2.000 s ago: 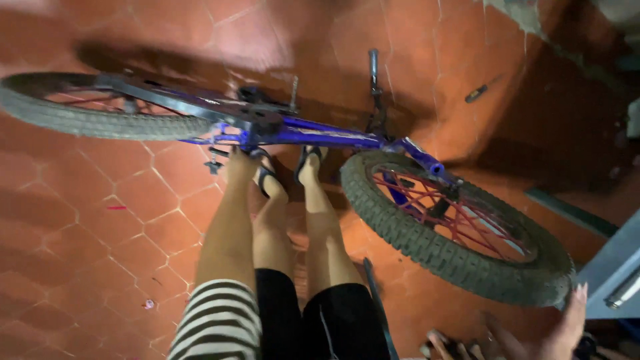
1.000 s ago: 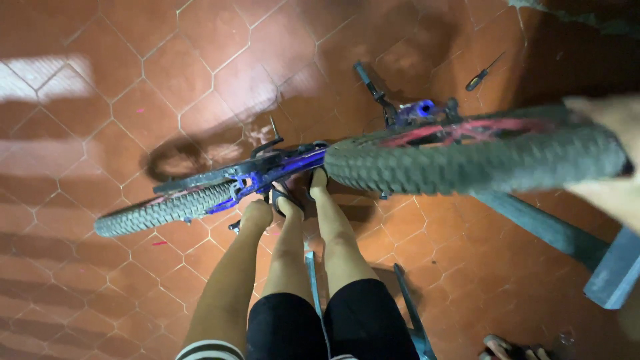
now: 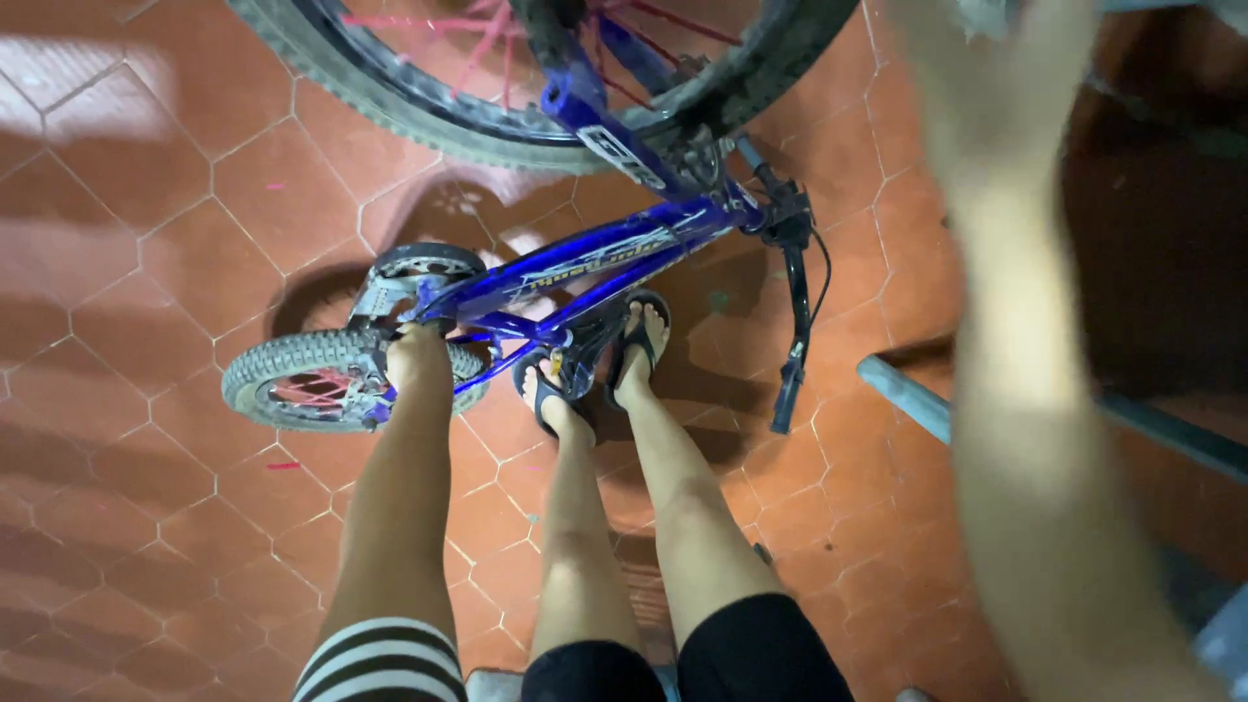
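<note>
A blue bicycle frame [image 3: 604,244] slants across the middle of the head view. My left hand [image 3: 417,356] grips the bicycle near the crank, between the chain guard [image 3: 395,283] and the small-looking rear wheel [image 3: 292,385]. The front wheel [image 3: 468,146], with red spokes and a knobby tyre, fills the top. Black handlebars [image 3: 798,292] point down on the right, and the black saddle [image 3: 585,356] is low between the feet. My right hand [image 3: 1004,68] is blurred at the top right, right of the front wheel; its fingers are not clear, and no hold on the bicycle shows.
My sandalled feet [image 3: 639,336] stand beside the saddle on the hexagonal floor tiles [image 3: 136,302]. A blue-grey metal bar [image 3: 907,395] lies at the right, partly behind my right forearm. Small red scraps [image 3: 284,466] lie at the left.
The front wheel has swung from the right to the top of the view, and the bicycle has turned. My right hand was at the front tyre and is now apart from it. My left hand stays near the crank.
</note>
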